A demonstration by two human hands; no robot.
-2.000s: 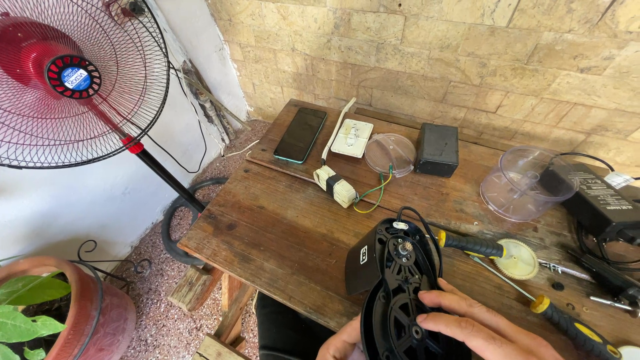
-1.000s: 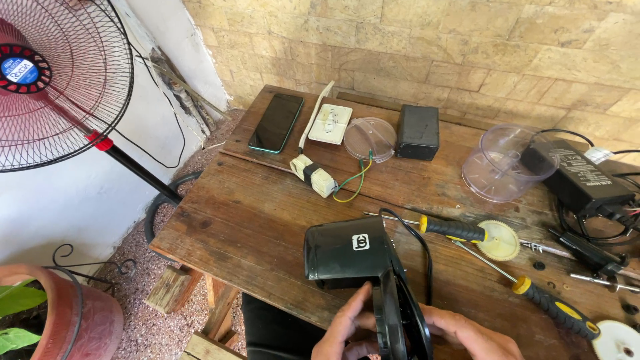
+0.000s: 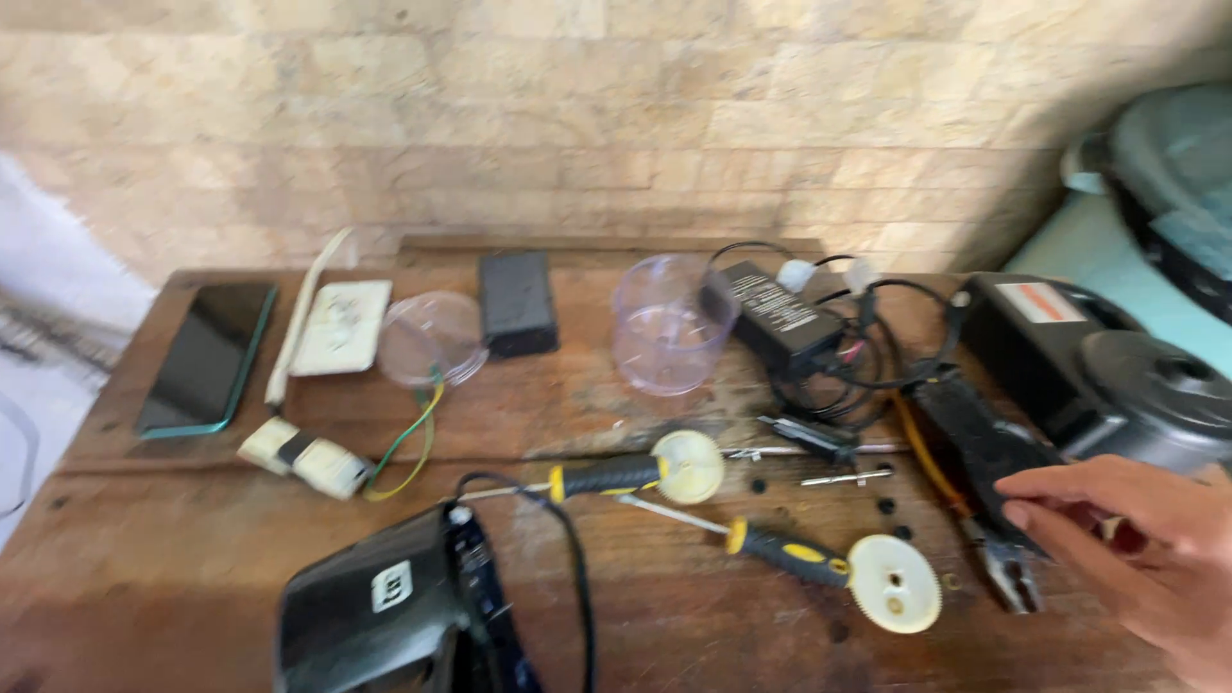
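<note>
My right hand (image 3: 1126, 549) is at the right, its thumb and index fingertips close together at the edge of a long black part (image 3: 972, 433); blur hides whether they grip it. Pliers (image 3: 1001, 568) with an orange handle lie beside and partly under that part. My left hand is out of view. A black plastic appliance housing (image 3: 375, 616) with its inside exposed stands at the bottom, a black cord (image 3: 582, 577) rising from it. Two yellow-and-black screwdrivers (image 3: 616, 476) (image 3: 794, 553) lie mid-table, near two cream plastic gears (image 3: 688, 467) (image 3: 895, 582).
Along the back of the wooden table (image 3: 192, 539) are a phone (image 3: 210, 356), a white plate (image 3: 342, 327), a clear lid (image 3: 433, 337), a black box (image 3: 518, 303), a clear cup (image 3: 672, 327), a power adapter (image 3: 780, 313) and a black housing (image 3: 1039, 356). A taped component (image 3: 303, 457) has wires.
Both hands were at the black housing; my right hand is now away from it, over at the right by the pliers, and my left hand is out of view. The view has swung right.
</note>
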